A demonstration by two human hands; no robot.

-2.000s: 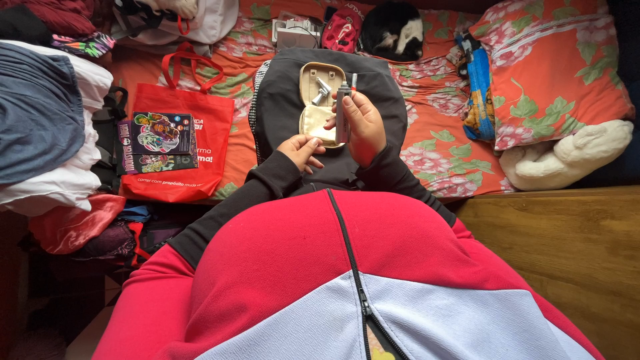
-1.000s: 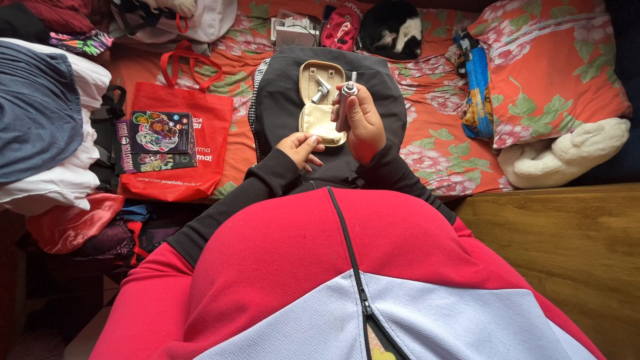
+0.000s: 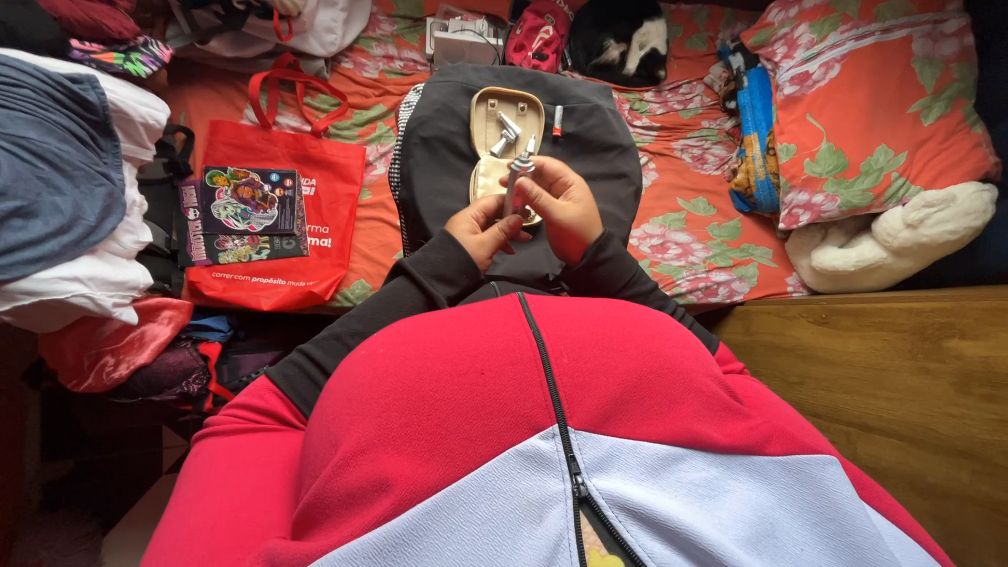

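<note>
My left hand (image 3: 487,231) and my right hand (image 3: 562,206) meet around a slim metal handpiece-like tool (image 3: 520,175), held nearly upright with its narrow tip pointing away from me. Fingers of both hands are closed on its lower body. Just behind the hands, a small beige zip case (image 3: 481,126) lies unfolded on a black cloth item (image 3: 598,157). In the far half of the case rest small silver metal pieces (image 3: 508,130), one of them angled. The near half of the case is partly hidden by my hands.
A red tote bag (image 3: 331,197) with printed booklets (image 3: 250,203) lies at left, beside piled clothes (image 3: 55,173). At the back are a white box (image 3: 466,49), a red pouch (image 3: 539,35) and a black-and-white cat (image 3: 620,39). A floral pillow (image 3: 874,110) and white plush item (image 3: 894,236) lie right.
My left hand has moved from the near edge of the case to the tool in my right hand. Both hands now hold the tool.
</note>
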